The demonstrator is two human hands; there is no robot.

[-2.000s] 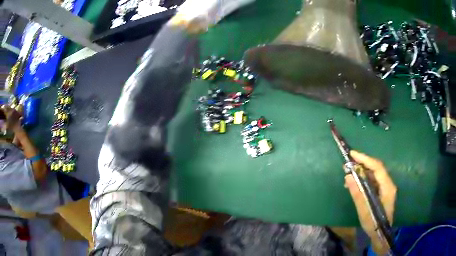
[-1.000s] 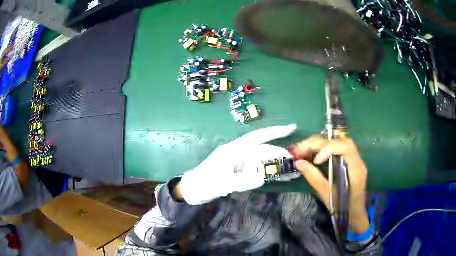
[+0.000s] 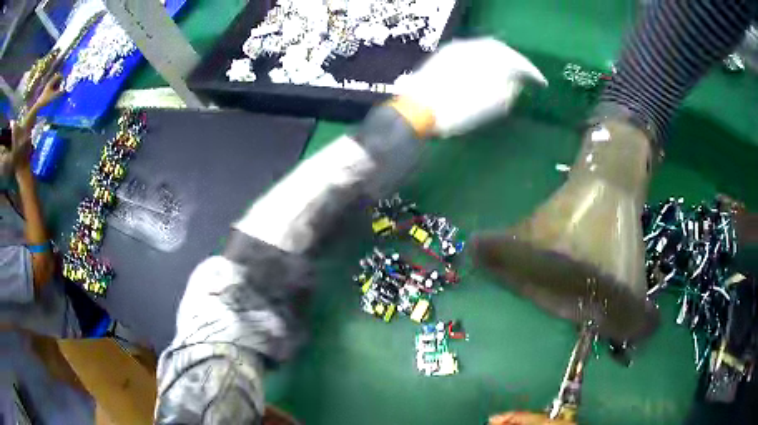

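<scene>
My left hand (image 3: 465, 87), in a white glove, is stretched forward over the right front corner of the black tray (image 3: 291, 96). It is blurred, and whether it holds anything is hidden. White plastic parts (image 3: 332, 41) are heaped in the tray. My right hand (image 3: 528, 417) is bare, mostly cut off by the bottom edge, and holds the soldering iron (image 3: 573, 373), tip up, by the hood's mouth. A circuit board (image 3: 436, 349) with a short red wire lies on the green bench. More boards (image 3: 399, 286) lie in groups beyond it.
The fume hood (image 3: 582, 224) on its ribbed hose (image 3: 673, 62) stands right of the boards. Loose cut wires (image 3: 694, 257) are piled at the right. A black mat (image 3: 208, 183) with a row of boards (image 3: 100, 199) is at left, near another person's arm (image 3: 33, 207) and a cardboard box (image 3: 112, 373).
My left hand has left the board and red wire it held beside my right hand and reached forward to the tray. My right hand now sits at the picture's bottom edge. The view has shifted.
</scene>
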